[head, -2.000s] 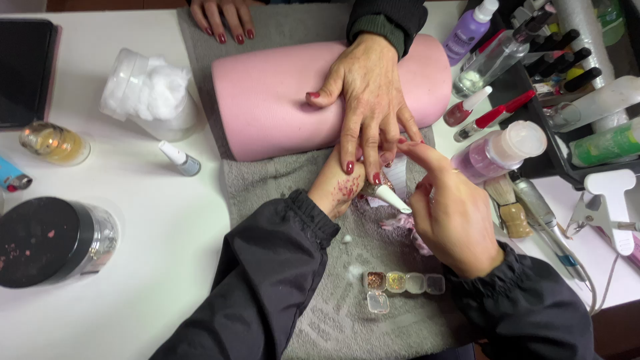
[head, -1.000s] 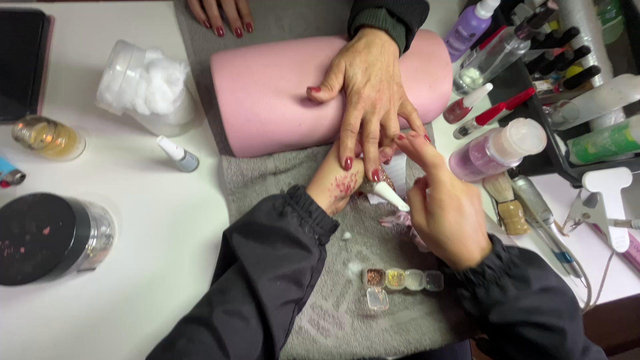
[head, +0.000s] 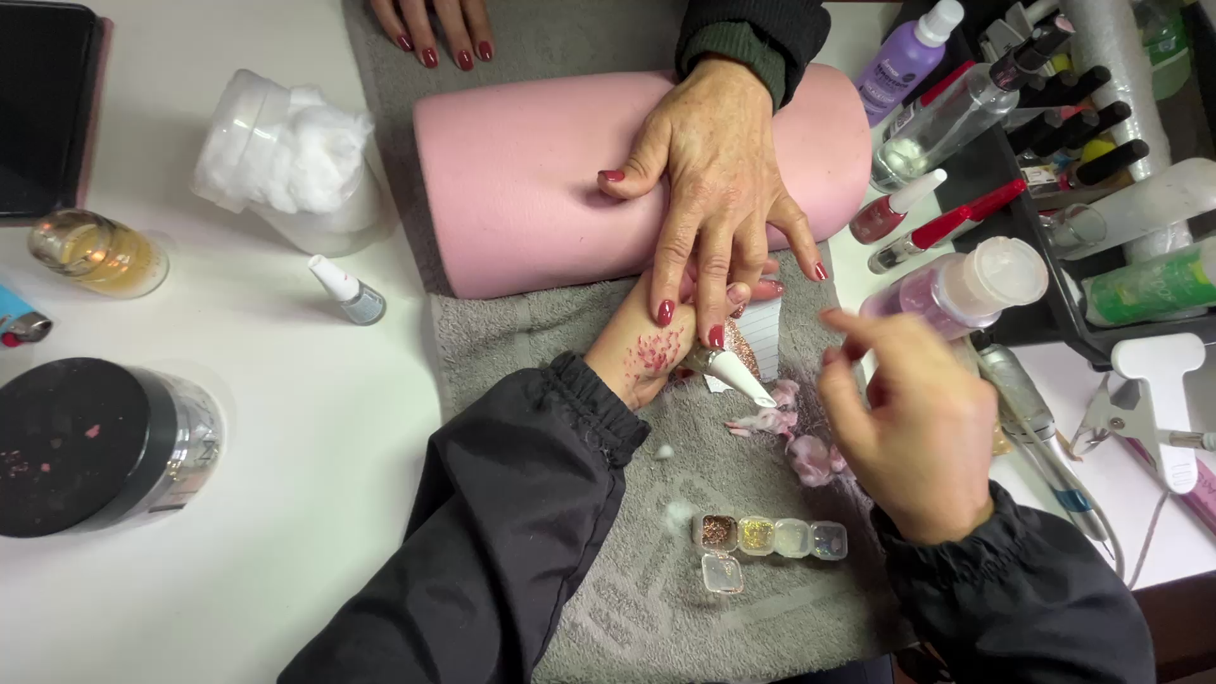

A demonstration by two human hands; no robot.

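My left hand, with red specks on its back, lies under the other person's hand and holds a nail polish bottle with a white cap. Most of its fingers are hidden. My right hand, blurred, is raised to the right of that bottle, fingers bent, with nothing seen in it. The other person's red-nailed hand rests over a pink cushion, fingers spread. Beneath lies lined paper with copper glitter. Pinkish cotton wads and a row of small glitter pots are on the grey towel.
On the left stand a jar of cotton, a small white-capped bottle, an amber glass and a black-lidded jar. To the right are a pump bottle, polish bottles, a nail drill and a black tray.
My right hand has moved away from the other person's fingertips, to the right and toward me. My left hand and the other person's hand have stayed about where they were.
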